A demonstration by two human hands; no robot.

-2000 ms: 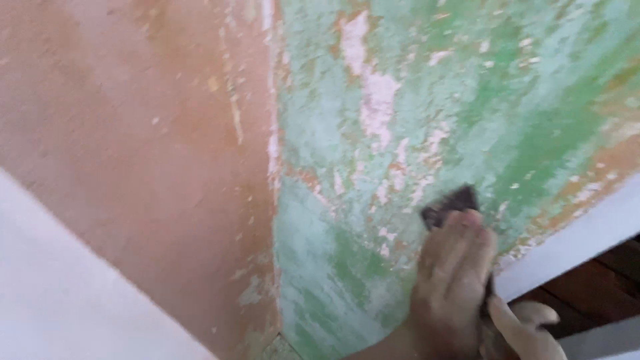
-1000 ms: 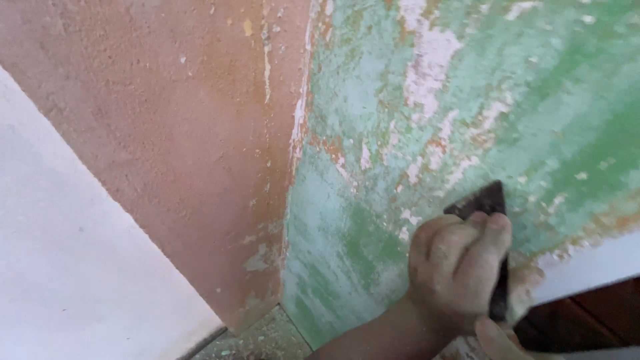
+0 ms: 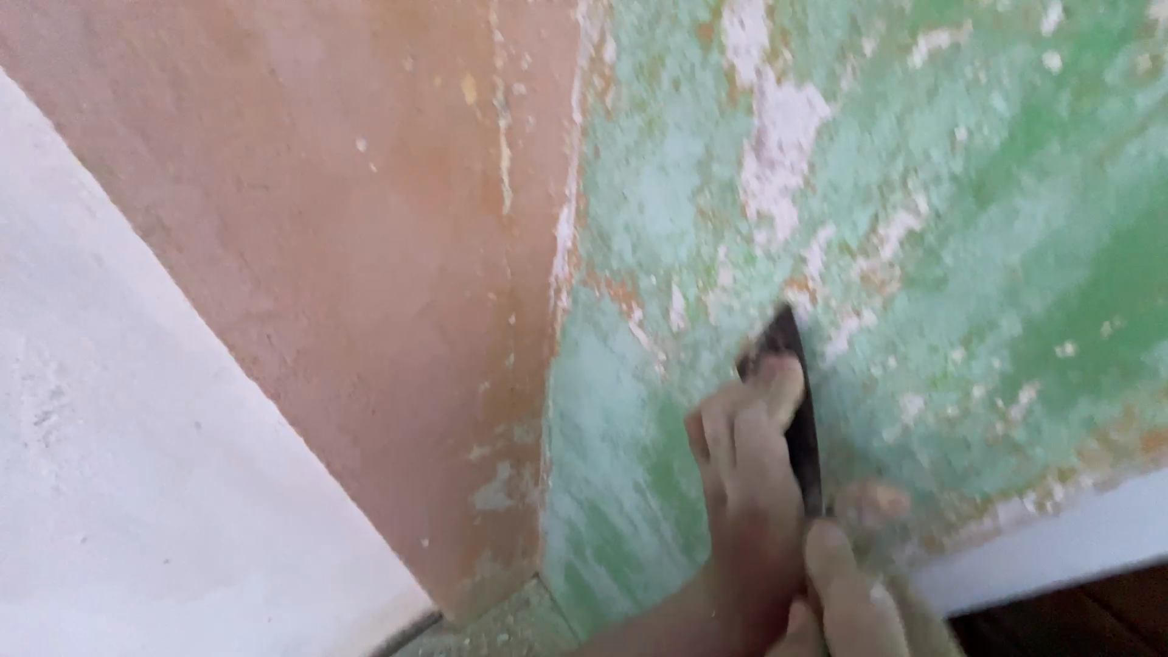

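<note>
A dark flat scraper lies with its blade end against the green wall, where the paint is patchy and pale pink spots show. My left hand presses over the scraper near its blade, fingers on the tool. Lower down, at the bottom edge of the view, my right hand is closed around the handle end, which is mostly hidden by the fingers. Both hands are slightly blurred.
To the left, a reddish-brown wall meets the green one at a corner. A white surface borders it. A white trim strip runs along the lower right, above a dark area. Part of the floor shows below the corner.
Both hands still hold the scraper against the green wall. Its blade end has moved up and left over the wall since a second ago, and points more steeply upward.
</note>
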